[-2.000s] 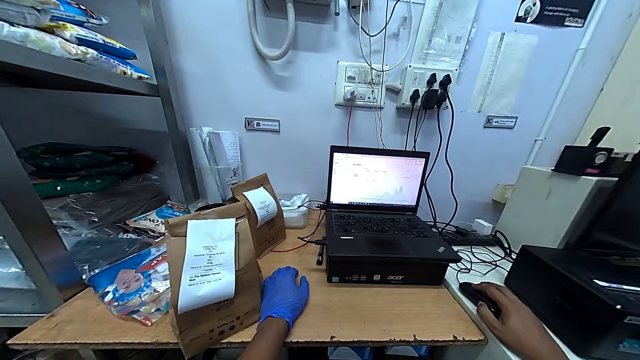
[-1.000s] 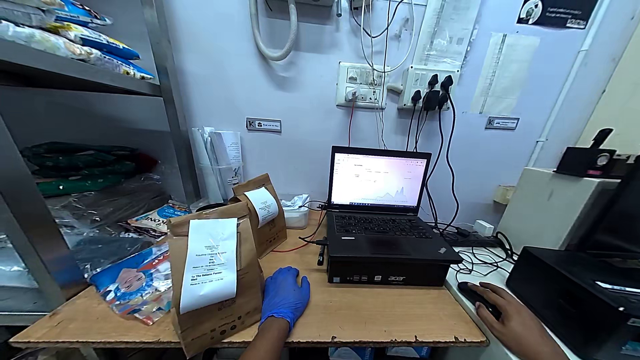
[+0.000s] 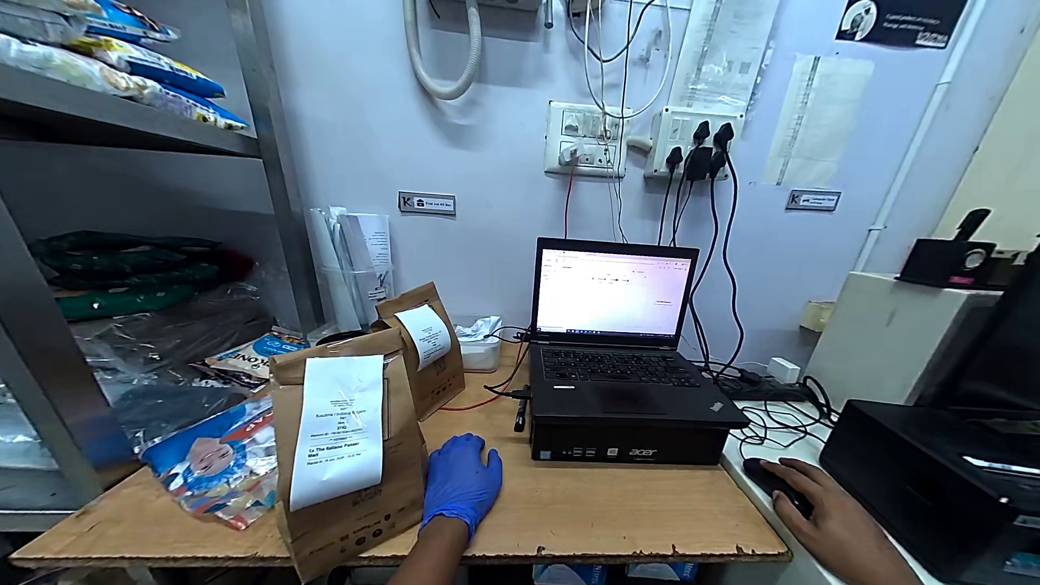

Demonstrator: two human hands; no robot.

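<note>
My left hand, in a blue disposable glove, rests palm down on the wooden table beside a brown paper bag with a printed slip on its front. No object shows in it. Bare of any glove, my right hand lies over a black computer mouse on the white surface at right. Between the hands a laptop stands unfolded on a black Acer computer case, its screen lit with a mostly white page. Another brown paper bag with a slip stands behind the first.
Metal shelving with packets and plastic bags rises at left. A colourful plastic packet lies on the table's left side. Behind the bags is a plastic tub. Tangled cables and a black machine are at right; plugs fill wall sockets.
The laptop screen has changed from a page with a graph to a mostly blank white page. Both hands have stayed in about the same places.
</note>
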